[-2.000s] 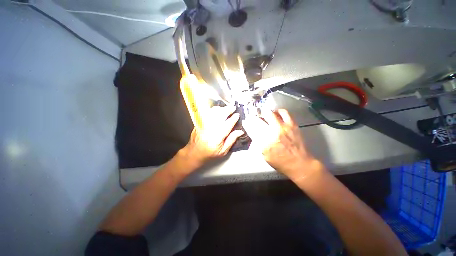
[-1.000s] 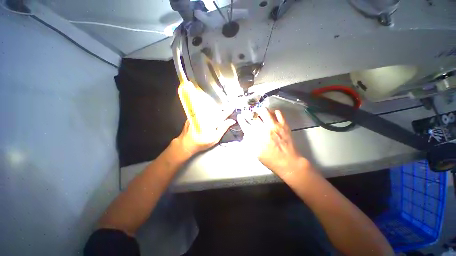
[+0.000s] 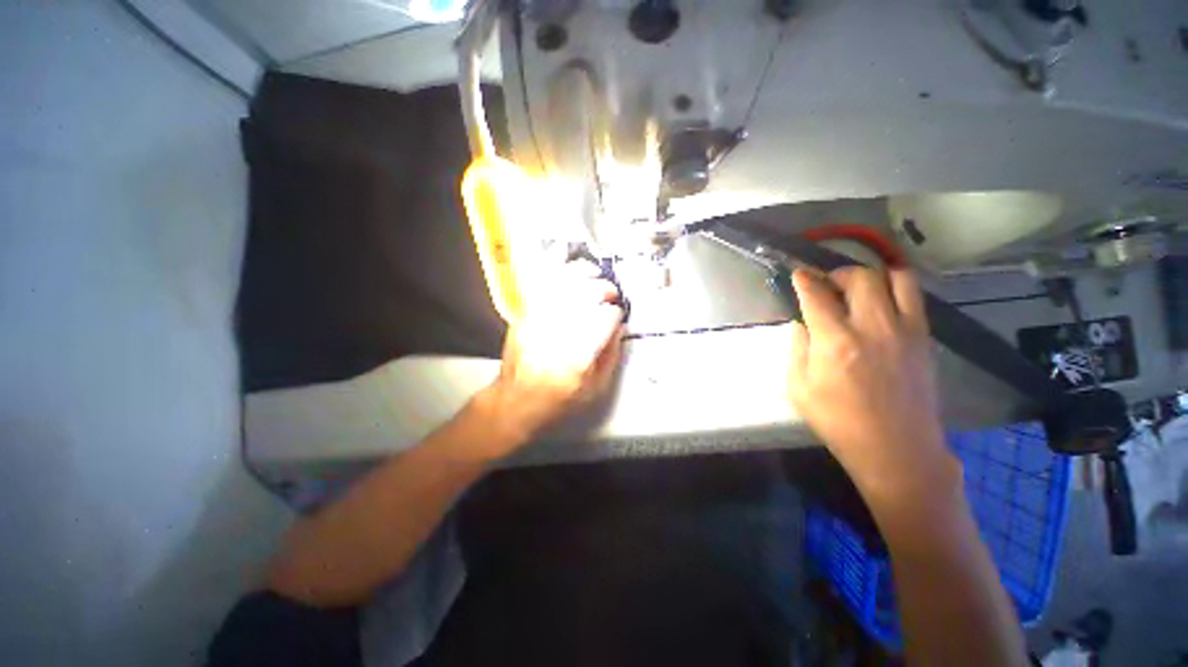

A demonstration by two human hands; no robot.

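Observation:
My left hand (image 3: 560,349) is below the lamp, its fingers closed on a small folded edge of dark cloth (image 3: 620,308) just left of and below the needle area, which is lost in glare. The rest of the dark garment (image 3: 365,235) lies spread on the left of the table. My right hand (image 3: 866,371) is to the right, its fingers curled over the handles of the scissors. The red loop of the scissors (image 3: 849,235) shows above my fingers; the dark loop is mostly hidden. The blades point left toward the needle.
The sewing machine head (image 3: 847,117) spans the top. The orange lamp (image 3: 493,241) hangs left of the needle. A black band (image 3: 984,341) runs diagonally to a round black part (image 3: 1085,420). A blue crate (image 3: 1010,521) is lower right. A pale wall is left.
My right hand has left the cloth by the needle and moved right onto the scissors handles. My left hand stays near the needle, now with its fingers closed on the cloth. The view has shifted slightly.

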